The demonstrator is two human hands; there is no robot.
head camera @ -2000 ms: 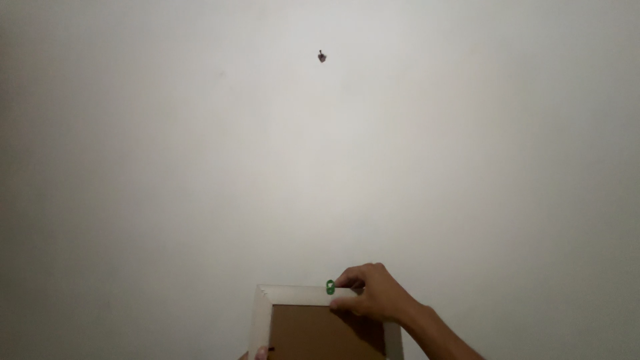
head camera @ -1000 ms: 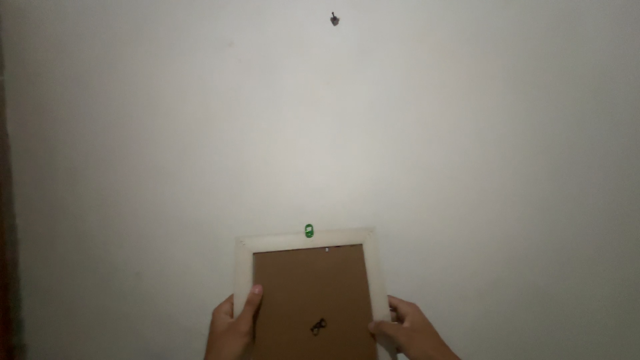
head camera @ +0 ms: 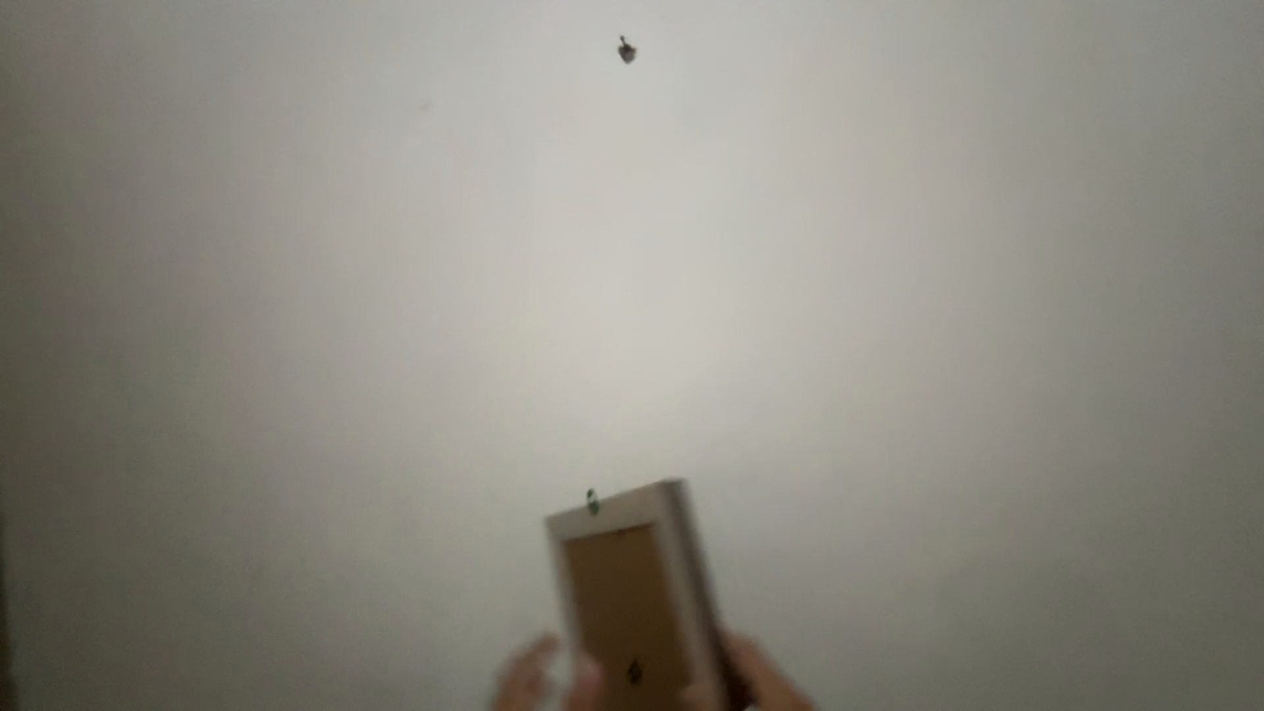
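Note:
A picture frame (head camera: 610, 513), pale-edged with a brown backing board (head camera: 624, 602), stands tilted and turned at the bottom of the view, its back towards me. On its top edge sits a small green hanger (head camera: 592, 502); a small dark fitting (head camera: 635, 672) shows low on the backing. My right hand (head camera: 760, 676) grips the lower right side of the frame. At the lower left is my left hand (head camera: 543, 676), blurred, fingers spread beside the frame's left edge; whether it touches the frame is unclear.
A plain pale wall (head camera: 632, 296) fills the background. High on it, near the middle, is a small dark hook or nail (head camera: 627, 49) with a damaged-looking patch around it. A dark strip runs down the far left edge.
The right hand was at the green hanger two seconds ago, then at the frame's right side. Since the second frame, the picture frame has turned, showing its right edge, and the left hand's fingers have spread.

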